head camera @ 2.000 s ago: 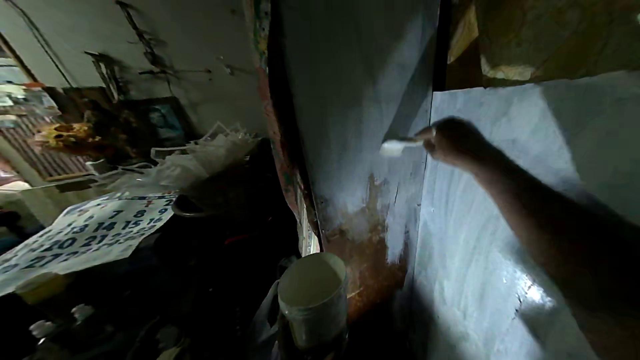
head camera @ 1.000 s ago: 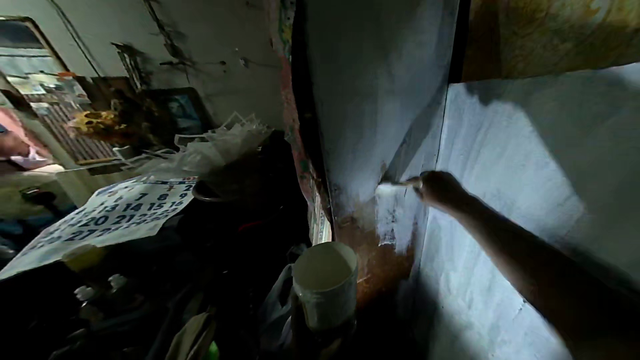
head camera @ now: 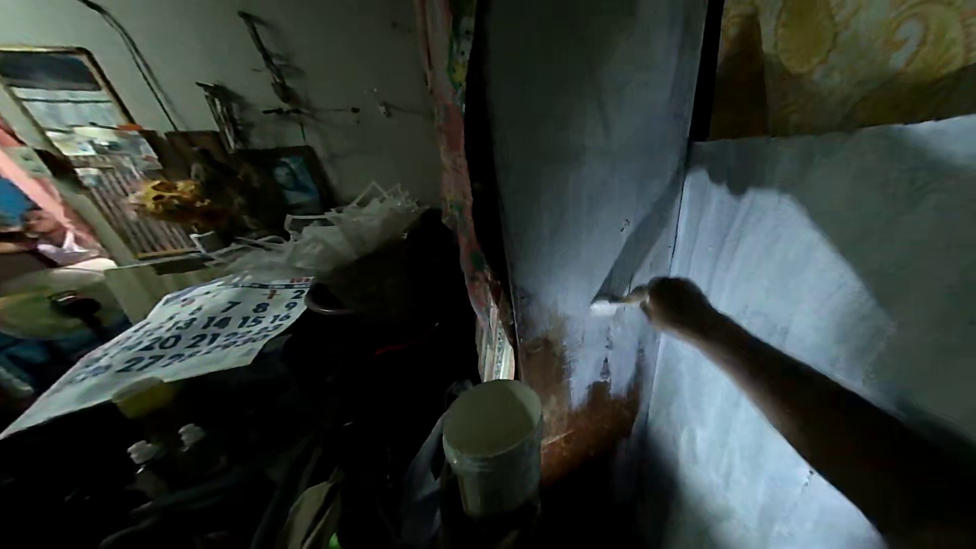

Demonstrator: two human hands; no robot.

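My right hand (head camera: 677, 306) grips a paintbrush (head camera: 608, 306) by its handle, reaching in from the right. The white-coated bristles point left and lie at the face of a wooden panel (head camera: 591, 191). Pale paint covers the panel's upper part; bare reddish-brown wood shows lower down, with streaks of paint running into it. The adjoining panel (head camera: 732, 396) on the right is also coated pale. Below and left of the brush stands a round, light-coloured bucket (head camera: 492, 457), whose contents I cannot make out. My left hand is out of view.
A printed calendar sheet (head camera: 206, 328) lies over dark clutter at left, with small bottles (head camera: 145, 454) below it. White plastic bags (head camera: 343, 236) are piled behind. A patterned cloth (head camera: 457, 168) hangs beside the panel. A framed picture (head camera: 293, 179) stands near the back wall. A person (head camera: 57, 232) is at far left.
The brush in my right hand was higher two seconds ago, lower on the panel one second ago, and is slightly higher again now. The view has turned somewhat left.
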